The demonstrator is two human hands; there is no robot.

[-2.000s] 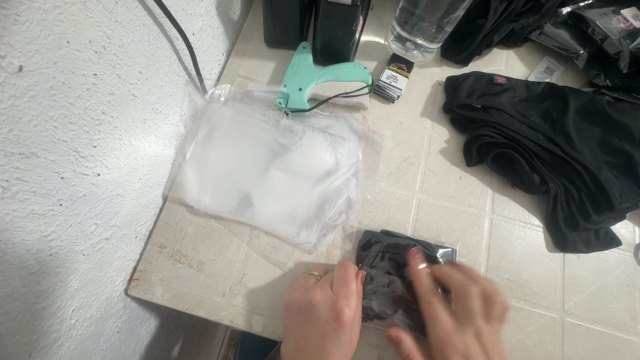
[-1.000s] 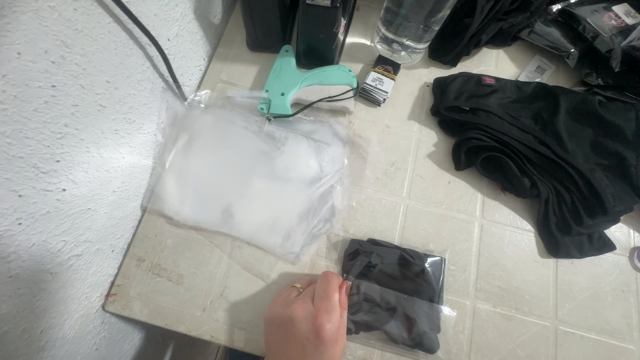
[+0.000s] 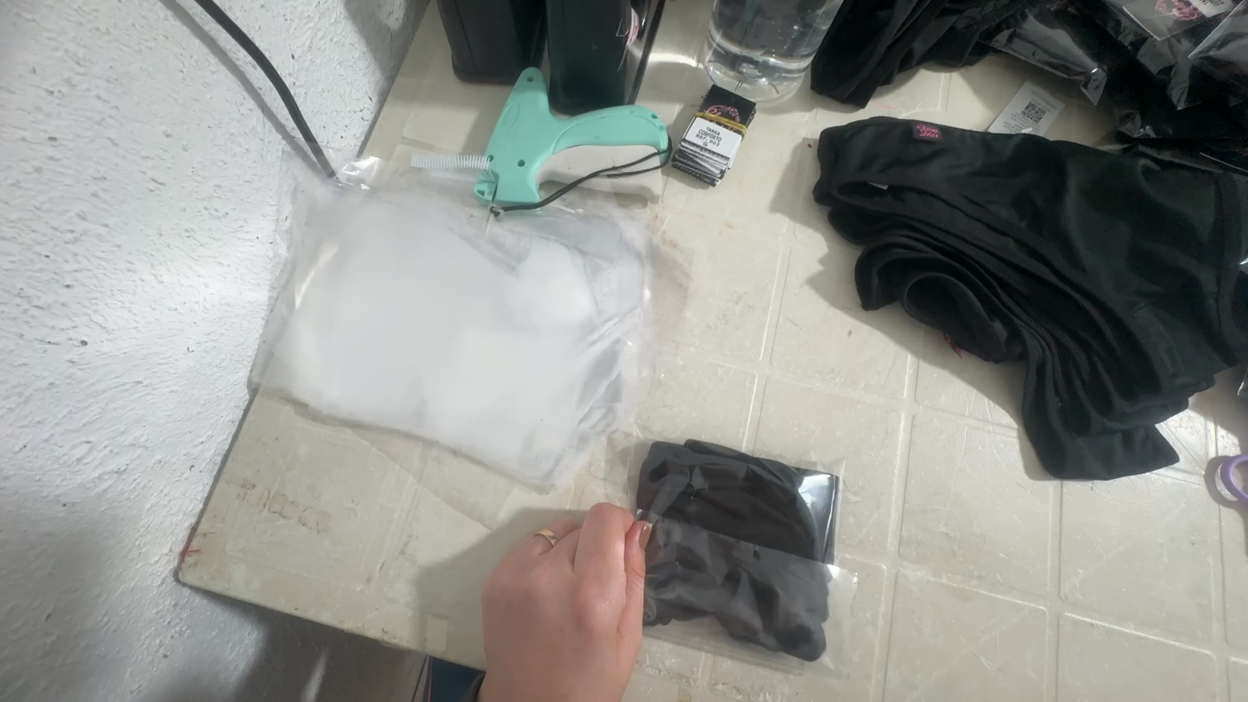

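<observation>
My left hand [image 3: 575, 604] pinches the left edge of a clear plastic bag [image 3: 751, 575] that lies on the tiled table. Folded black fabric [image 3: 731, 497] fills the bag, and a stiff dark piece shows at its upper right. My right hand is out of the frame. Up and left of the hand lies a stack of clear plastic bags [image 3: 448, 322]. A teal tagging gun [image 3: 556, 136] rests at the stack's top edge, beside a banded bundle of printed tags [image 3: 715, 136].
Piled black garments [image 3: 1014, 253] lie at the right, with more bagged black items [image 3: 1150, 58] behind. Dark containers [image 3: 590, 49] and a clear vessel of liquid [image 3: 765, 44] stand at the back. A white wall [image 3: 127, 322] borders the left, with a black cable [image 3: 268, 73] against it.
My right hand, over the bagged fabric two seconds ago, has left the view. My left hand still holds the bag's left side.
</observation>
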